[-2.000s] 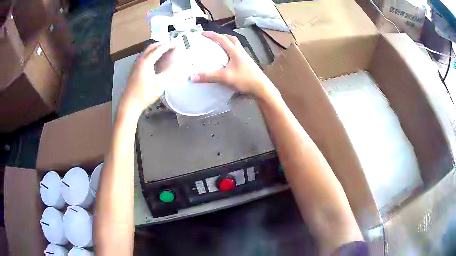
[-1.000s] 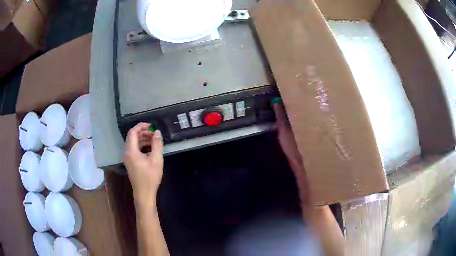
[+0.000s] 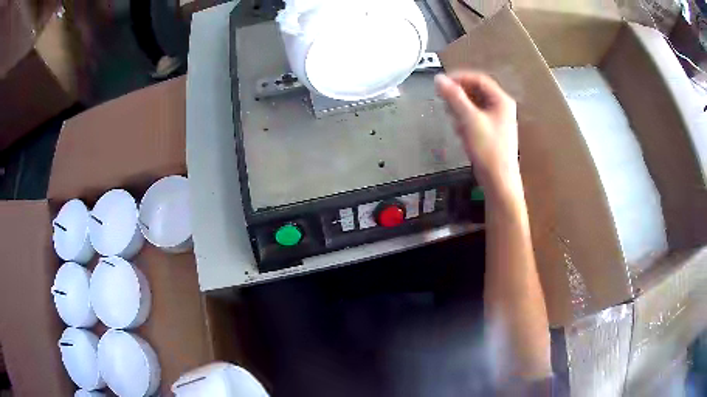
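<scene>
A white plastic housing (image 3: pixel 364 58) sits tilted on the pale nest (image 3: pixel 345 106) of the machine, its round face towards me. My right hand (image 3: pixel 482 116) is over the right side of the grey metal plate (image 3: pixel 310 163), fingers curled with a gap to the thumb, holding nothing visible and apart from the housing. My left hand is out of view. Another white housing (image 3: pixel 221 384) with a dark slot is cut off by the bottom edge; what holds it, if anything, is hidden.
The front panel has a green button (image 3: pixel 288 235), a red button (image 3: pixel 390 215) and a partly covered right green button (image 3: pixel 477 194). An open carton (image 3: pixel 116 155) at left holds several white housings. A right carton (image 3: pixel 535 147) holds a translucent white stack (image 3: pixel 612 155).
My left hand has left the green button and the picture. My right hand has moved from the panel's right end up over the plate. A housing has appeared at the bottom edge.
</scene>
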